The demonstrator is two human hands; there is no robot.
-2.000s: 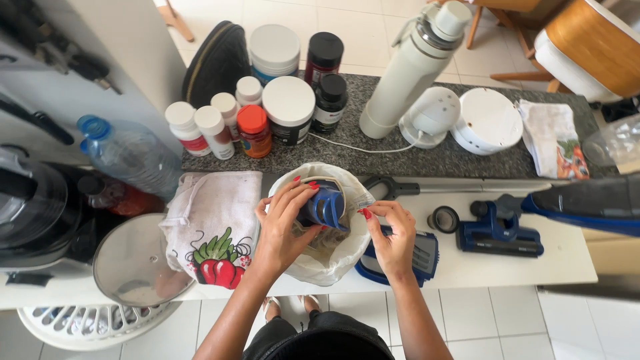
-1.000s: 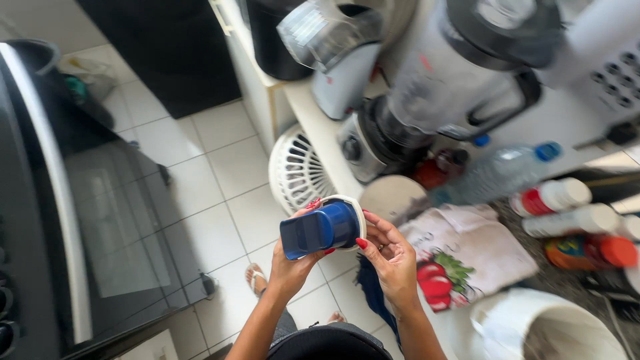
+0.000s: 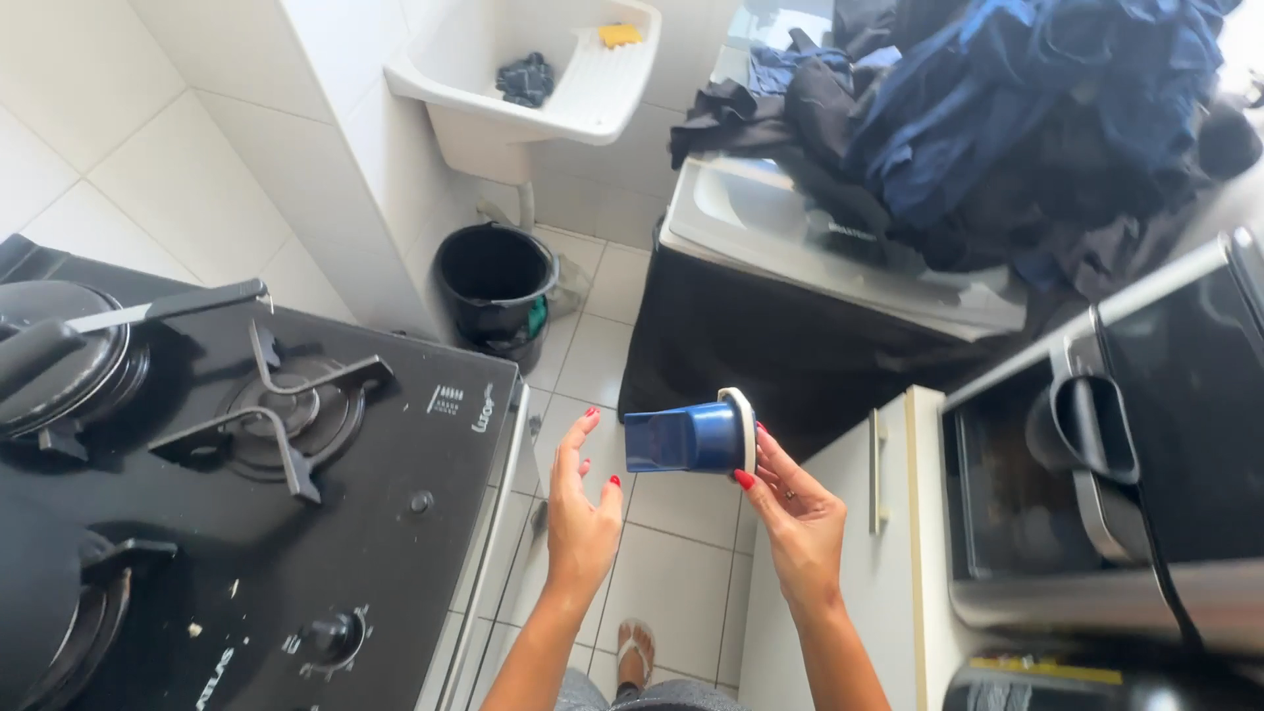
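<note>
A blue plastic part with a white rim (image 3: 686,438), which looks like a vacuum cleaner filter, is held level above the tiled floor. My right hand (image 3: 798,513) grips it by the white rim at its right end, thumb on the near side and fingers behind. To its left, my left hand (image 3: 583,499) is raised with fingers apart and does not touch it. The narrower blue end points toward my left hand.
A black gas stove (image 3: 395,523) stands at left with pans. Ahead are a black bucket (image 3: 494,281), a white laundry sink (image 3: 592,99) and a washing machine (image 3: 711,212) heaped with dark clothes (image 3: 1027,109). A white cabinet (image 3: 849,583) stands at right.
The view has turned from the counter and waste bin to the stove and laundry area. My left hand has let go of the blue part, which both hands held one second ago.
</note>
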